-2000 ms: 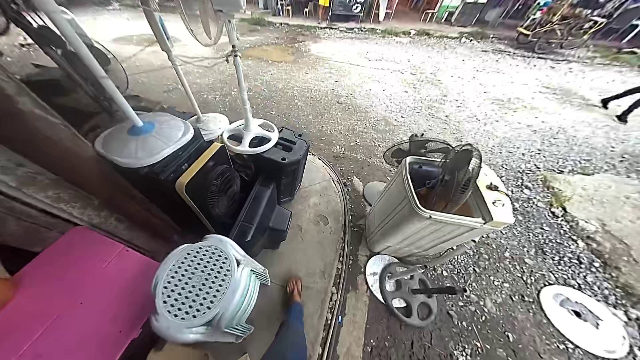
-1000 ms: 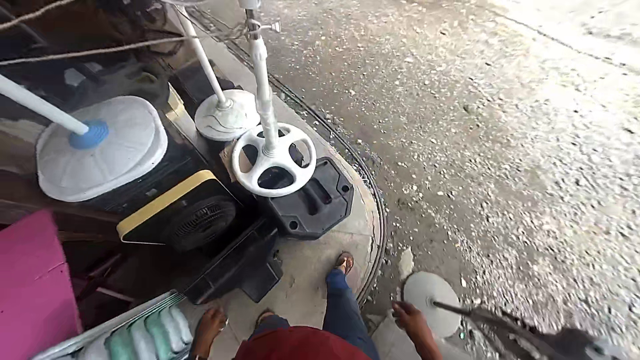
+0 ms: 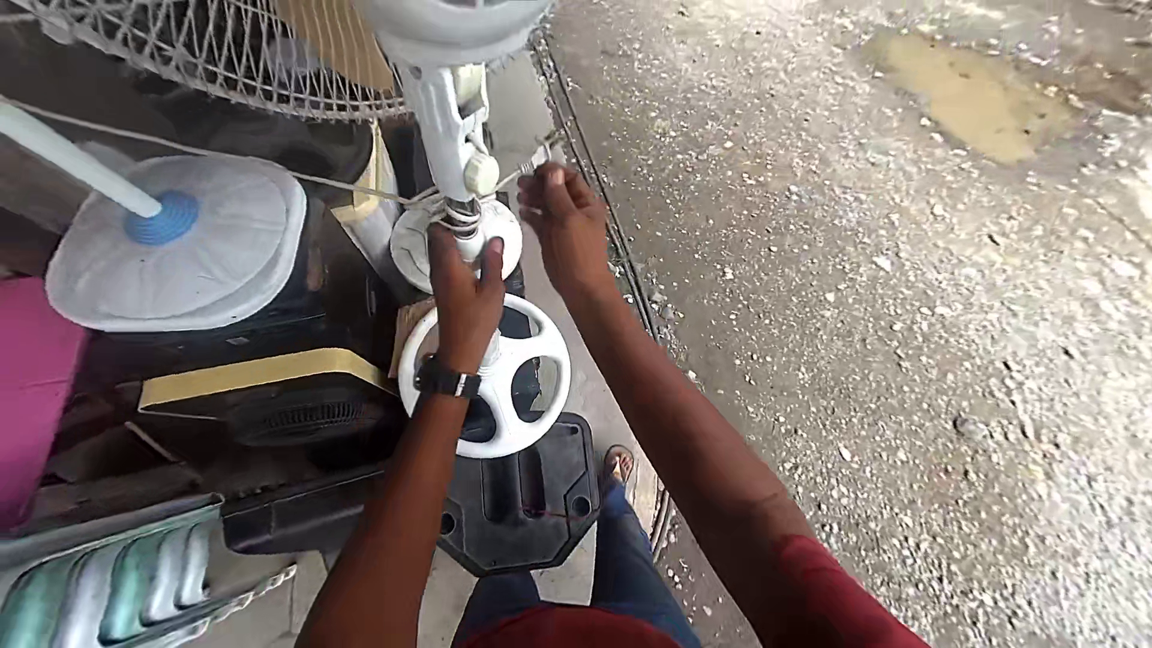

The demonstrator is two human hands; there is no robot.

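Note:
A white stand fan [image 3: 445,135] stands in front of me, its round spoked base [image 3: 531,423] on a black plastic case [image 3: 513,540]. My left hand [image 3: 468,292] is wrapped around the fan's pole, just below turns of pale cord [image 3: 459,216] wound on it. A watch [image 3: 445,378] is on that wrist. To the right of the pole, my right hand [image 3: 567,216] pinches the cord's plug end [image 3: 540,160] between thumb and fingers. The fan's wire guard [image 3: 225,63] shows at the top left.
At left are a white cloth-like cover with a blue collar [image 3: 180,243], a black speaker-like box with a yellow edge [image 3: 270,378] and a pink panel [image 3: 36,387]. Stacked green and white plastic pieces [image 3: 117,576] lie lower left. Gravel [image 3: 855,360] and a puddle [image 3: 981,94] lie right.
Both hands have moved up from low in the view to the fan. The left has taken hold of the pole, the right the plug end. The view has shifted closer to the fan.

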